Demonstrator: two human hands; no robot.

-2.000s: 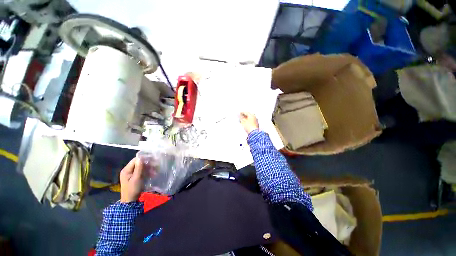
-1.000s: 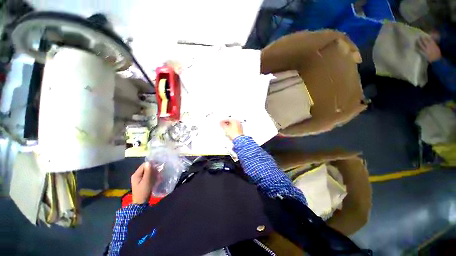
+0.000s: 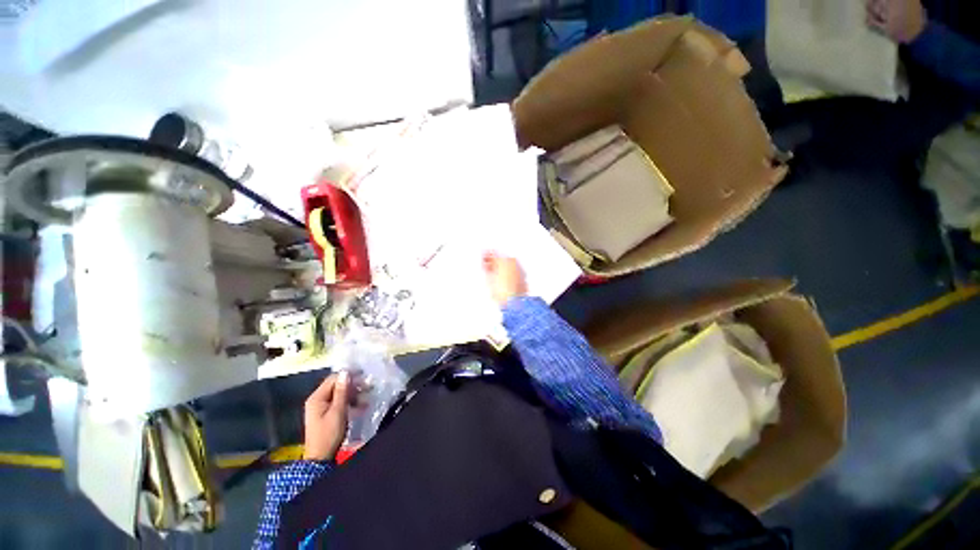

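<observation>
My left hand holds the edge of a clear, crinkled plastic bag at the table's front edge, above my lap. My right hand rests on or just over white paper at the table's right end. Its fingertips are washed out by glare, so I cannot tell whether they hold anything. Small dark and shiny loose parts lie on the paper between the plastic bag and the red tape dispenser.
The press machine with its big wheel stands at the left. Folded beige pieces hang below it. Two open cartons holding beige pieces stand at right. Another person's hand holds beige cloth at the top right.
The camera view has shifted and rotated. My left hand still holds the plastic bag by the table edge. My right hand stays over the paper, its fingers now more washed out.
</observation>
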